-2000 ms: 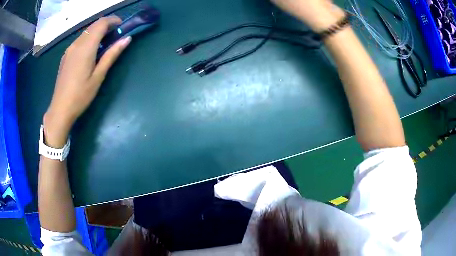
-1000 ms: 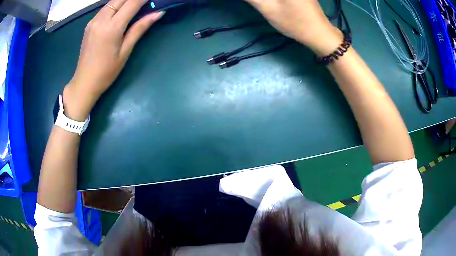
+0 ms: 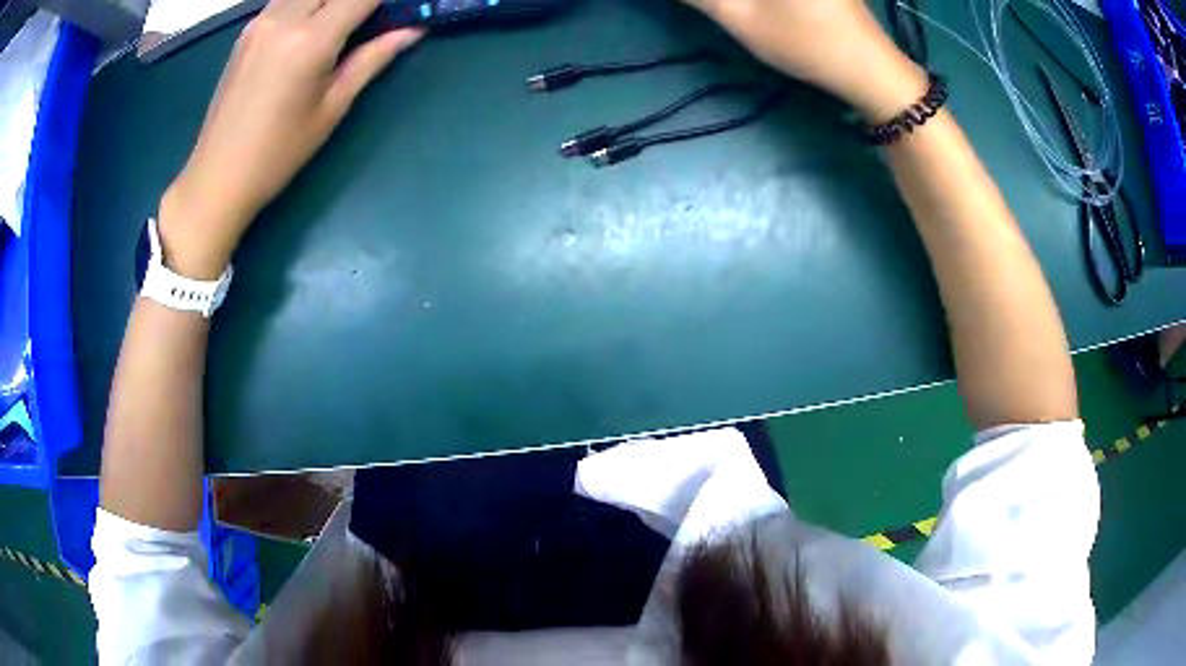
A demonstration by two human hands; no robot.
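A black 3D pen (image 3: pixel 455 13) with small lit blue digits lies across the top edge of the view, partly cut off. My left hand (image 3: pixel 289 98) holds its left end, with thumb and fingers around it. My right hand (image 3: pixel 793 39) is at the top edge, right of the pen; its fingertips are cut off, so its grip cannot be seen. Three black cables (image 3: pixel 676 124) with metal-ended plugs lie on the dark green mat between my hands, their plugs pointing left and their rear parts running under or behind my right hand.
Coiled clear filament (image 3: pixel 999 91) and black-handled scissors (image 3: pixel 1106 241) lie at the right. A blue bin (image 3: pixel 1158 130) stands at the far right, another blue bin (image 3: pixel 52 286) at the left. A white board (image 3: pixel 195 20) is at top left. A brown box (image 3: pixel 280 505) is under the bench edge.
The pen and my left hand have moved right and up to the view's top edge. My right hand has moved a little. The view has shifted, so the cables appear further right and higher.
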